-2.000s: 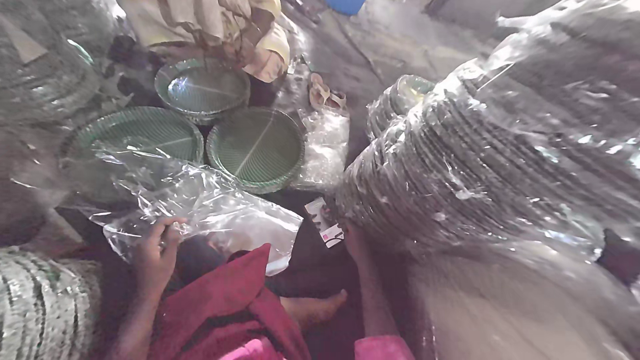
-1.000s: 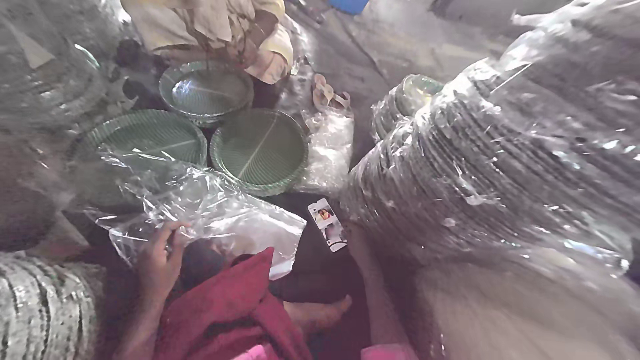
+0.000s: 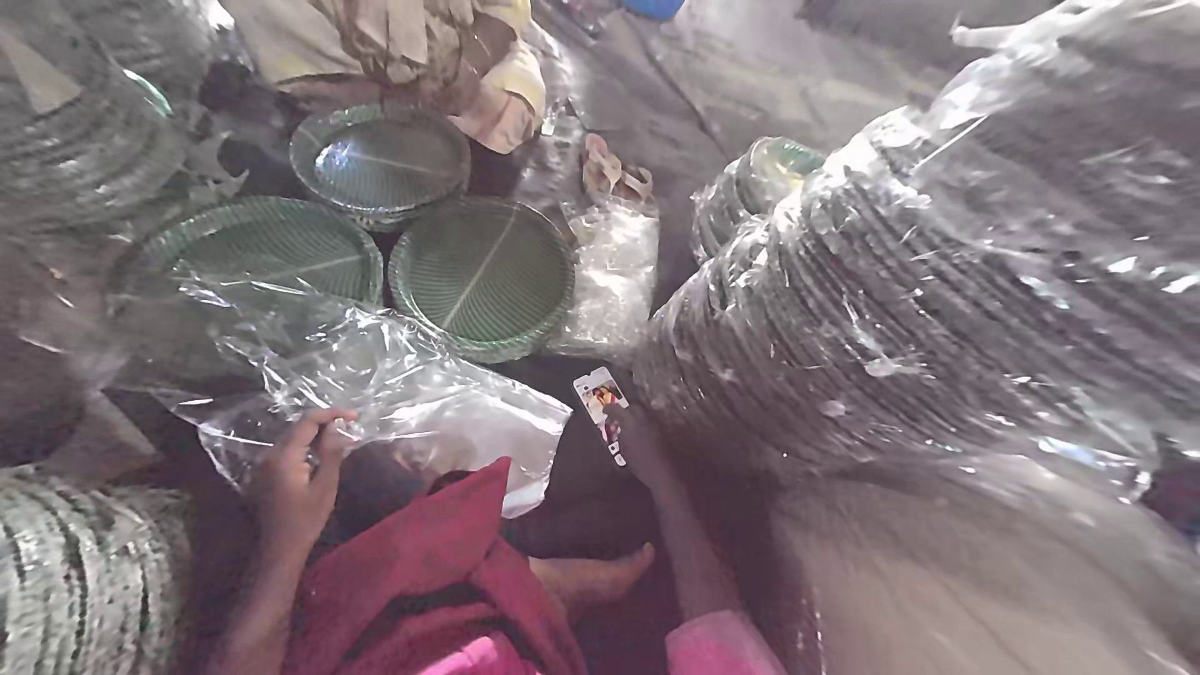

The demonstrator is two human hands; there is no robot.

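Note:
My left hand (image 3: 305, 469) pinches a clear plastic sheet or bag (image 3: 422, 384) with thumb and fingers, over my lap at left of centre. My right hand (image 3: 630, 429) is at a white phone (image 3: 594, 392) low in the middle; its fingers lie on the phone's right part, and the screen shows a picture. Beyond the plastic stand round green ribbed trays or baskets: one at left (image 3: 272, 248), one in the middle (image 3: 483, 277) and one farther back (image 3: 380, 159). The near edge of the left one lies behind the plastic.
Large plastic-wrapped stacks (image 3: 891, 309) lean at right, with another stack at upper left (image 3: 84, 141) and one at lower left (image 3: 84, 572). A pile of clear plastic packets (image 3: 614, 272) lies beside the middle tray, with sandals (image 3: 614, 173) behind. Another person (image 3: 403, 47) sits beyond the trays.
The picture on the phone's screen differs from two seconds ago. My left hand stays at the plastic in all frames.

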